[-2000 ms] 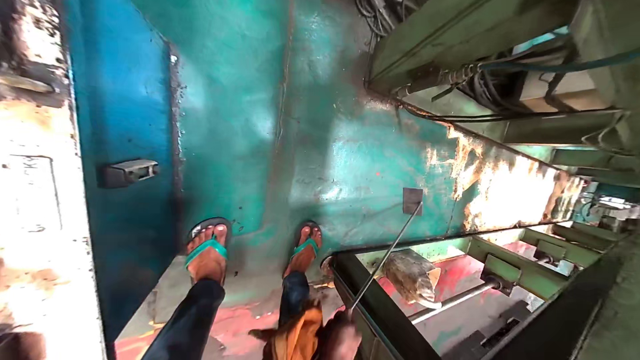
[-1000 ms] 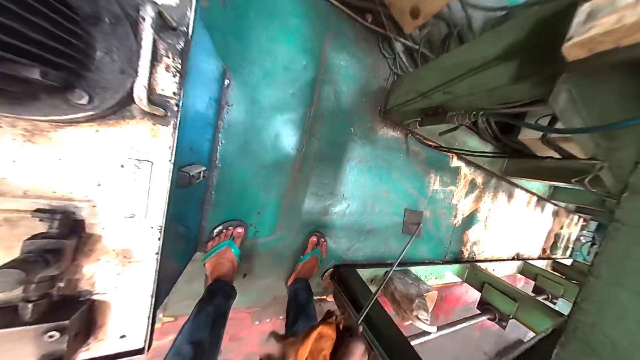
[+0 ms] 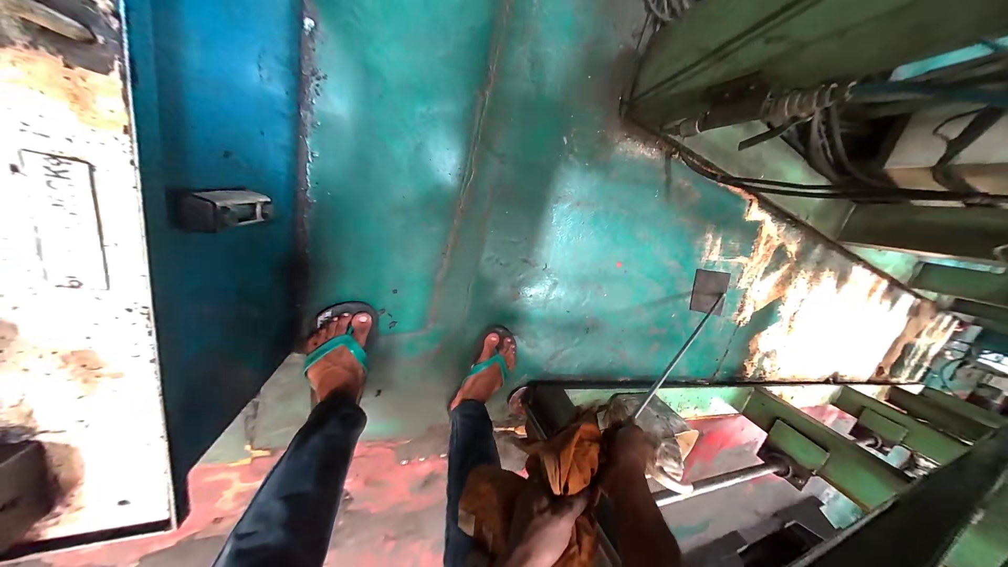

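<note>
My right hand (image 3: 628,449) is closed around the near end of a thin metal rod (image 3: 677,356). A flat square plate (image 3: 709,291) is at the rod's far end, against the green floor. My left hand (image 3: 551,520) grips a crumpled orange-brown cloth (image 3: 571,461), just left of my right hand. Part of that cloth hangs below and hides some of the fingers. Beneath the rod, a worn block (image 3: 657,425) lies within the green metal frame.
A blue panel with a metal latch (image 3: 228,210) stands at the left, beside a worn white surface (image 3: 87,331). My sandalled feet are on the green painted floor (image 3: 394,157). Green steel beams (image 3: 732,47) and cables (image 3: 827,190) are at the right.
Both hands and the cloth show farther up in the view than one second ago. The view has shifted, and the motor at the upper left is out of sight.
</note>
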